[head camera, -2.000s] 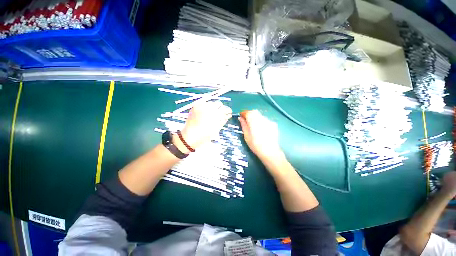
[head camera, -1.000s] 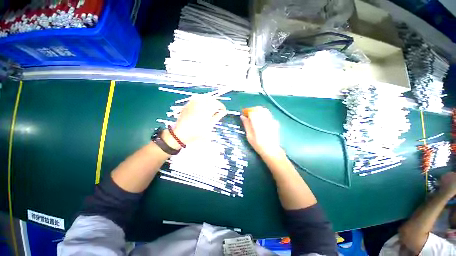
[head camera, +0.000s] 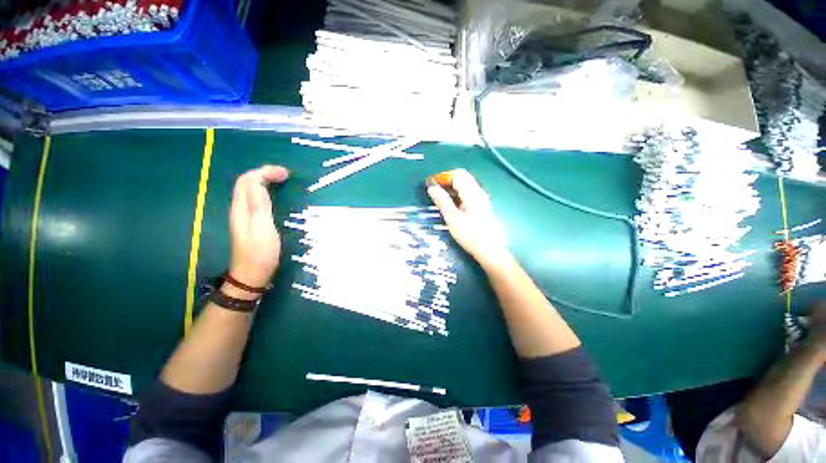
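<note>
A spread of white leads with dark bands at their right ends lies on the green mat in front of me. My left hand is to the left of the spread, fingers apart and empty. My right hand is at its upper right, with a small orange piece at the thumb and fingertips; whether it is worn or held is hard to tell. A few loose white sticks lie crossed above the spread. One lead lies alone near the mat's front edge.
A white tube stack lies beyond the rail. A blue bin is upper left. A beige tray holds plastic bags. A dark green cord curves right, beside a banded lead pile. Another person's forearm is lower right.
My left hand has moved left, off the leads, and its fingers have opened. The thin white lead between my hands is no longer there. My right hand has barely moved. The view has shifted slightly.
</note>
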